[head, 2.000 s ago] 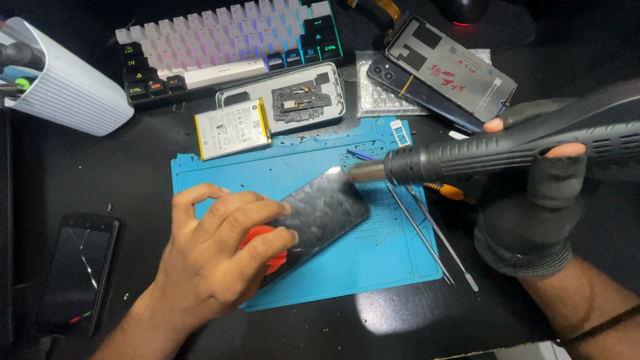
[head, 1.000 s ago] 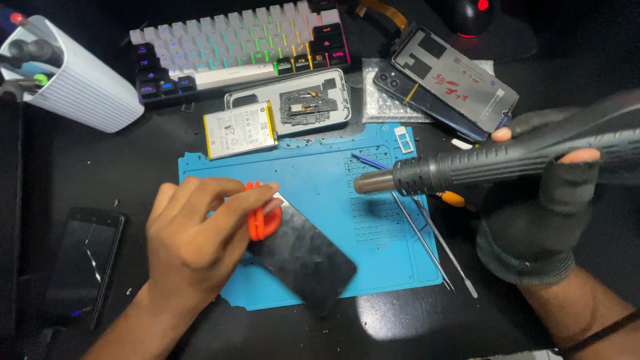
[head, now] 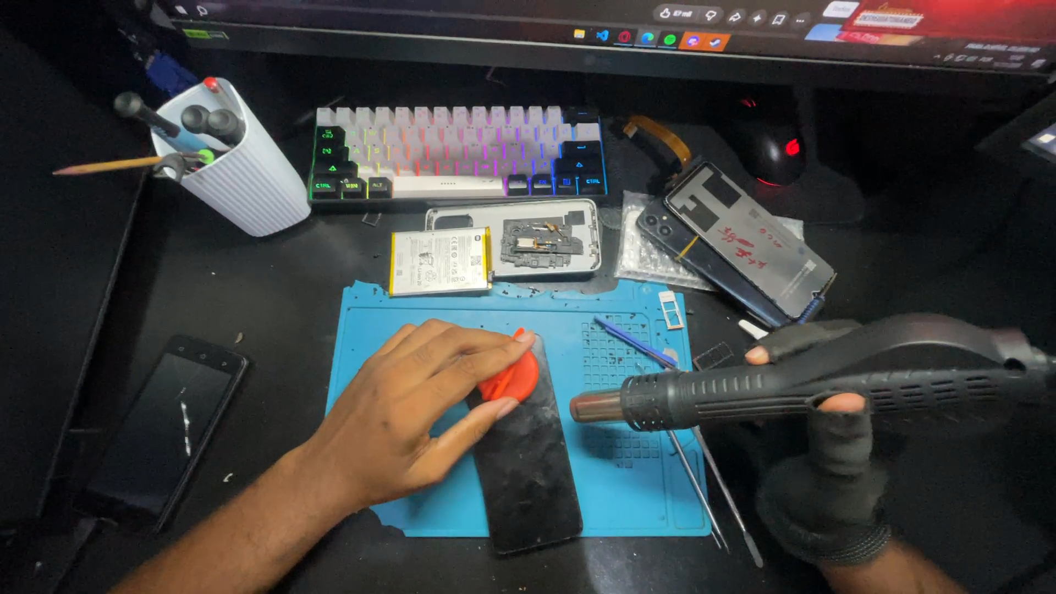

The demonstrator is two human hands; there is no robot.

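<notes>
A dark smartphone (head: 532, 478) lies nearly upright in the view on a blue silicone work mat (head: 396, 330). My left hand (head: 429, 396) pinches a red suction cup (head: 516, 379) that sits on the phone's upper part. In a black fingerless glove, my right hand (head: 833, 462) holds a black hot air gun (head: 775, 384); its metal nozzle points left, a little to the right of the phone. Under the gun lie metal tweezers (head: 693, 478) and a metal spudger (head: 734, 503), their upper parts hidden. A blue pry tool (head: 631, 338) rests above the nozzle.
Behind the mat are a phone battery (head: 440, 262), a phone frame with parts (head: 582, 260) and a lit keyboard (head: 454, 148). Two phone parts (head: 751, 239) lie on bubble wrap at right. A white pen cup (head: 256, 181) and another phone (head: 165, 437) stand or lie at left.
My left hand has turned the phone with the suction cup, from slanting up to the right to nearly upright. The right hand still holds the hot air gun. The view has tilted up.
</notes>
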